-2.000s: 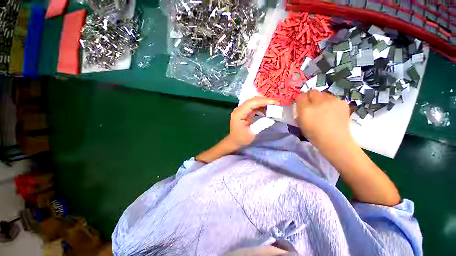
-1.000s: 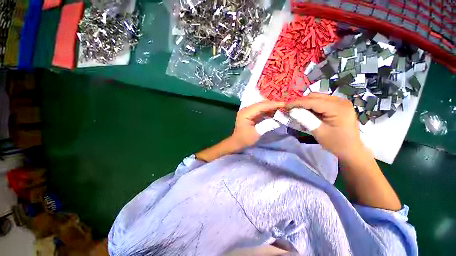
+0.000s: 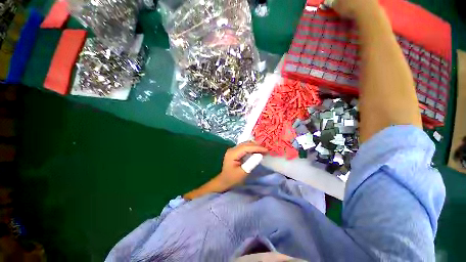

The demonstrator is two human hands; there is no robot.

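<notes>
My right hand (image 3: 347,7) is at the top edge, partly cut off, over the far part of the red tray (image 3: 322,48) with its rows of grey rectangles. Whether it holds a piece cannot be told. My left hand (image 3: 240,162) is curled at the near left corner of the white sheet (image 3: 312,174), with a white sleeve on a finger. I see no part in it, but its fingertips are unclear. Red strips (image 3: 281,115) lie heaped on the sheet. Dark and white square plates (image 3: 329,130) lie right of them, partly hidden by my right arm.
Small metal fittings (image 3: 219,82) spill from a clear bag left of the sheet. Another metal heap (image 3: 105,69) lies farther left. Beside it is a flat red block (image 3: 65,61), then a blue strip (image 3: 24,46). Cardboard (image 3: 459,117) with dark bits is at the far right.
My right hand has left my left hand and reached forward over the red tray. My left hand is lower and alone. The view has shifted, showing more of the tray and bags.
</notes>
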